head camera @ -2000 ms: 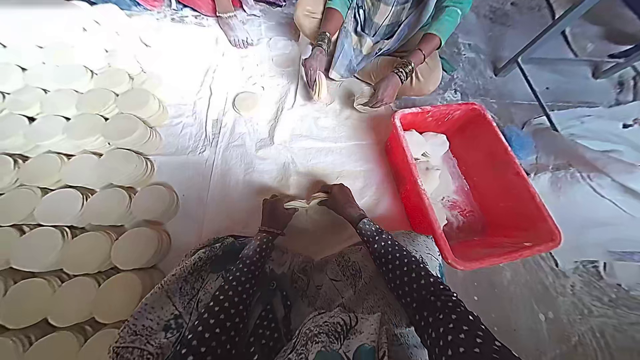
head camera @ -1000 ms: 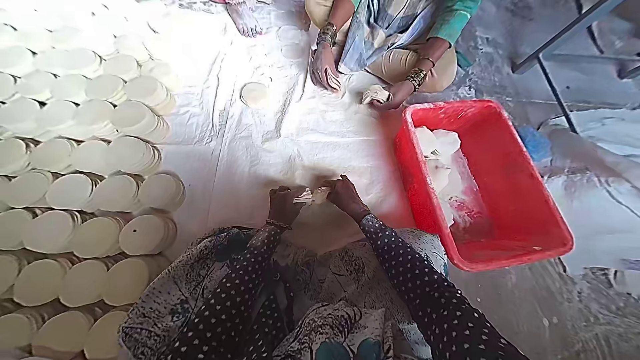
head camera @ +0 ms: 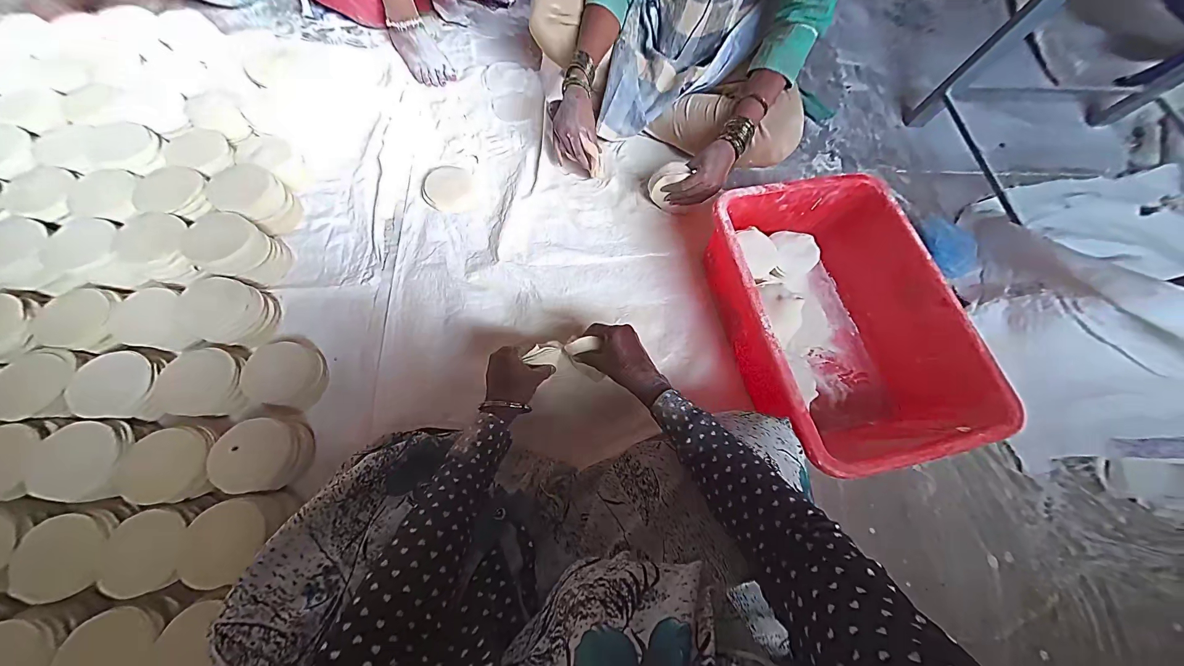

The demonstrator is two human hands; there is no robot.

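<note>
Above my lap, over a pale cloth [head camera: 425,305], my left hand [head camera: 518,375] grips a small stack of thin cream dough discs [head camera: 542,354], bent at the edges. Close on its right, my right hand [head camera: 622,356] is closed around more of these pale discs [head camera: 583,345]. The two lots nearly meet between my fingers; whether they touch, I cannot tell. A red plastic tub [head camera: 869,453] stands to the right of my right hand, with several pale discs [head camera: 784,310] and white powder along its left side.
Rows of overlapping round dough discs [head camera: 111,384] cover the left side. A single disc [head camera: 449,188] lies on the cloth further off. Across from me a seated person's hands [head camera: 700,173] hold discs. Another person's foot [head camera: 421,51] and metal legs [head camera: 980,60] are at the far edge.
The discs in my hands have changed shape, from a fanned bunch to two folded lots. The other person's right-side hand has moved, and a round stack now shows in it. The view has shifted slightly.
</note>
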